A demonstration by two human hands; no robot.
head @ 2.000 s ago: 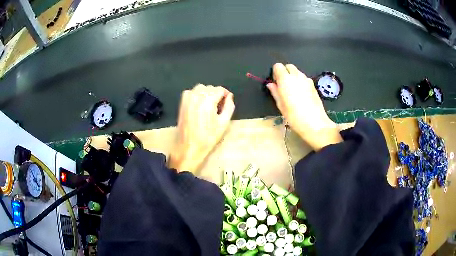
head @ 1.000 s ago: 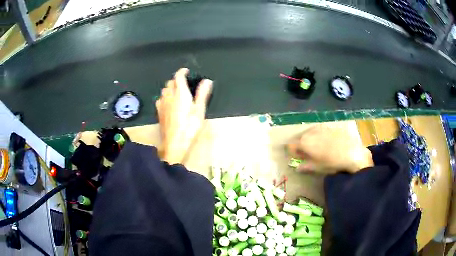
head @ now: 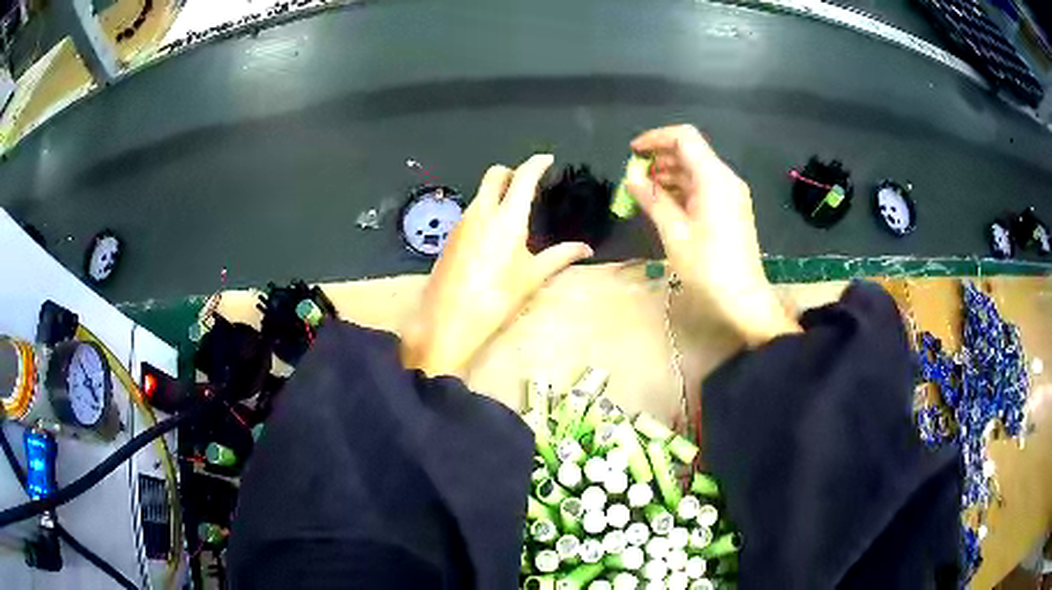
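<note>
My left hand is around the left side of a black housing on the dark green belt, thumb at its lower edge and fingers at its upper left. My right hand holds a green battery cell between thumb and fingers, just right of the housing and apart from it. A pile of green cells with pale ends lies between my sleeves. A housing fitted with a green cell and red wire sits on the belt to the right.
Round white faceplates lie on the belt at left, centre left and right. Black housings with green cells crowd beside my left sleeve. A white box with a dial gauge is far left. Blue components are heaped at right.
My right hand has moved from the bench up to the belt with a green cell. My left hand and the black housing have shifted right. The faceplates and fitted housing have also shifted right in view.
</note>
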